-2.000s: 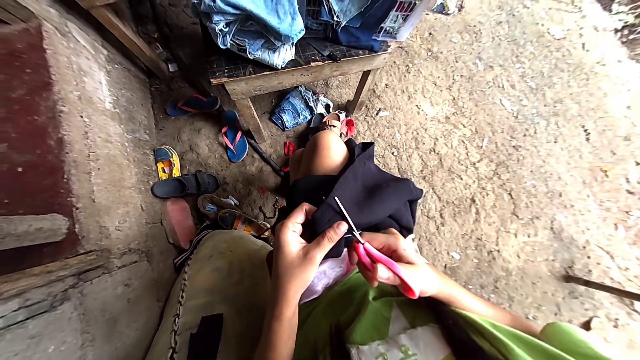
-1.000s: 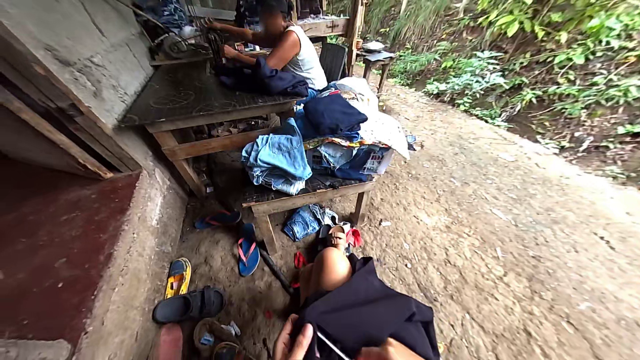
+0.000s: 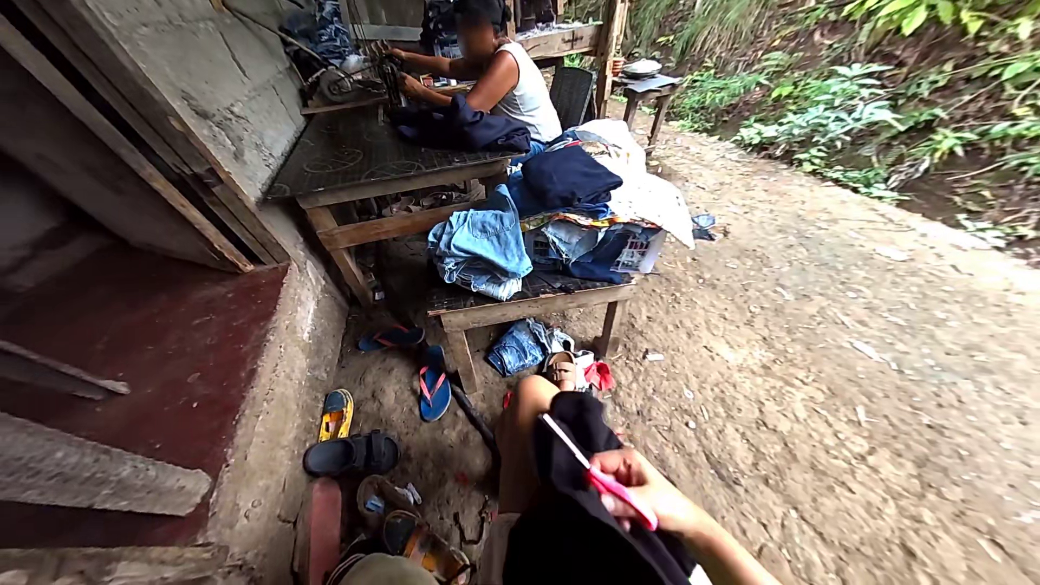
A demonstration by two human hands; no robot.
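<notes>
My right hand [image 3: 630, 487] is closed around the pink handles of a pair of scissors [image 3: 605, 479], whose metal blades point up and to the left. Beneath them, black cloth [image 3: 569, 520] lies draped over my lap and bent leg, its upper part beside my knee. The right hand is over the cloth's right side; whether its fingers also pinch the fabric is unclear. My left hand is out of view.
Ahead, a low wooden bench [image 3: 528, 307] holds folded denim [image 3: 483, 244] and a basket [image 3: 642, 252] of clothes. Behind it, a person [image 3: 508, 85] sits at a dark table [image 3: 349, 158], handling dark cloth. Sandals [image 3: 435, 386] lie on the dirt floor at left, beside a concrete ledge [image 3: 268, 406].
The view has tilted up since the earliest frame. My left hand, on the black cloth in both earlier frames, is out of view now. The right hand still holds the scissors.
</notes>
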